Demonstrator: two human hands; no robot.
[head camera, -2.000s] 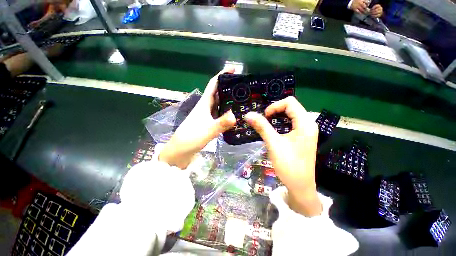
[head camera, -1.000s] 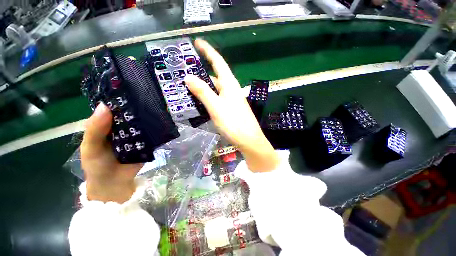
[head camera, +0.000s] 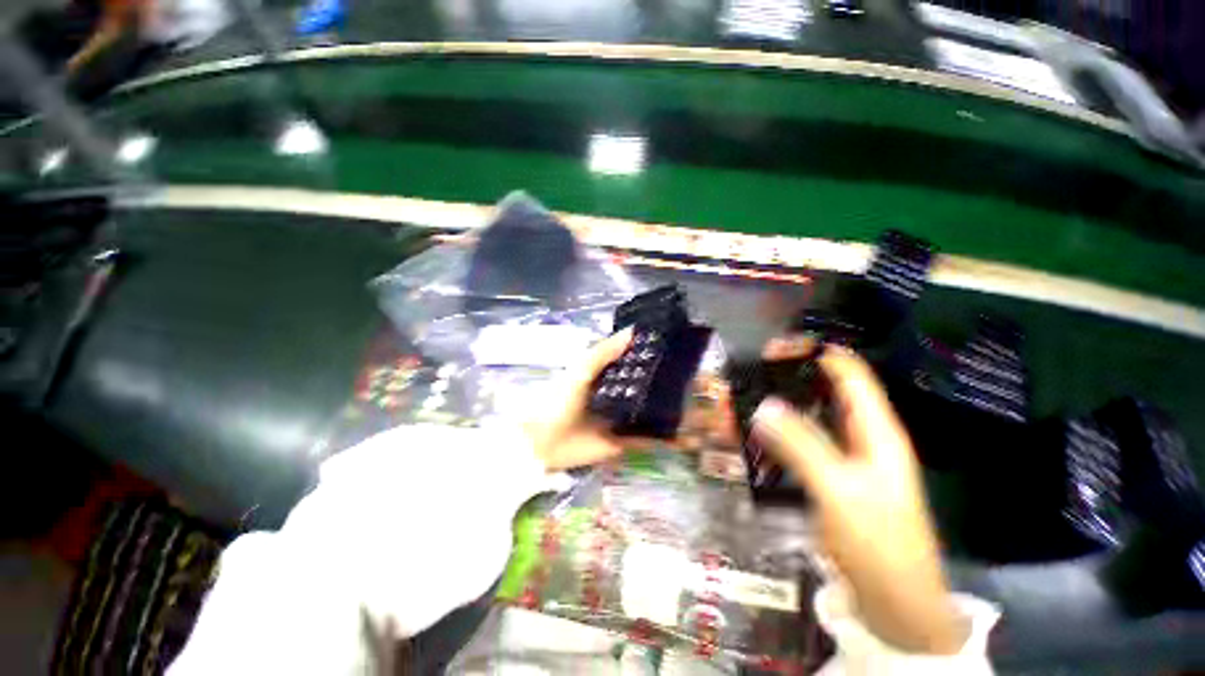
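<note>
My left hand holds a black keypad stack upright over the printed work mat. White digits show on its left face. My right hand, blurred, holds another dark keypad stack just to the right, apart from the first. A clear plastic bag lies behind my left hand, with a dark patch seen through it and a white label on it. Waiting keypad piles stand right of the mat.
The green conveyor belt runs across behind the bench, with a pale edge strip in front of it. A tray with outlined rectangles is at lower left. White items lie beyond the belt. Part of a person shows at top left.
The view has swung right and back. The keypads, fanned between my hands before, are now in two separate stacks, lower over the mat. My right hand has moved away from my left.
</note>
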